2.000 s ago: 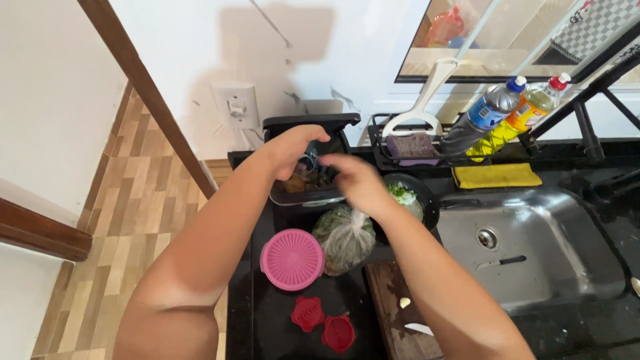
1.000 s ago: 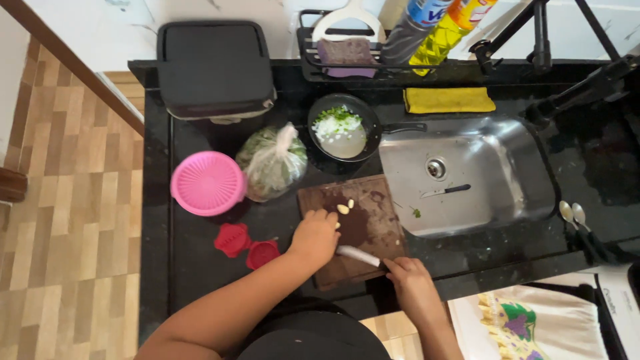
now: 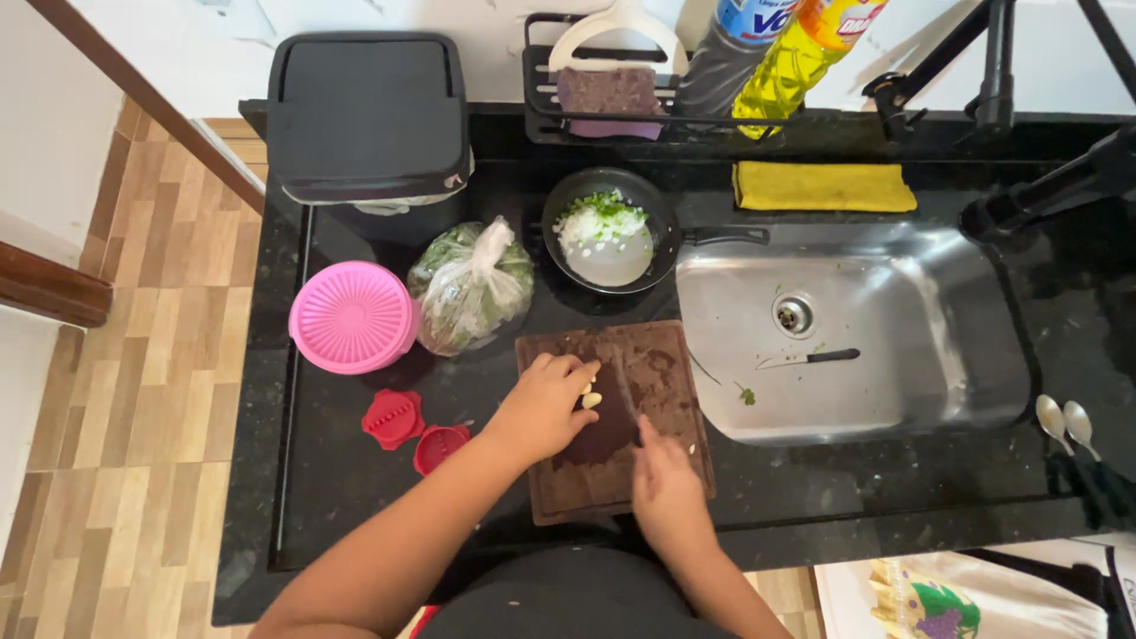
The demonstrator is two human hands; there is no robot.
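Note:
My left hand (image 3: 548,404) rests on the left part of a dark wooden cutting board (image 3: 612,484), its fingertips around pale garlic cloves (image 3: 590,400). In my right hand (image 3: 661,475) is a knife (image 3: 627,386), its blurred blade pointing away from me over the board, right of the cloves. Beyond the board stands a black frying pan (image 3: 611,231) with chopped white and green pieces in it. A knotted clear plastic bag of leafy greens (image 3: 475,286) is left of the pan.
A pink lidded container (image 3: 354,317) and red plastic pieces (image 3: 393,419) lie left. Behind are a lidded black bin (image 3: 368,115) and a rack with a sponge (image 3: 610,102). The steel sink (image 3: 852,399), holding a small knife (image 3: 809,358), is right, with a yellow cloth (image 3: 824,186) behind it.
Two seconds ago both hands were over the uncovered bin; its lid is now down. Since one second ago, my right hand has brought the knife up over the board, and my left fingers have reached the cloves.

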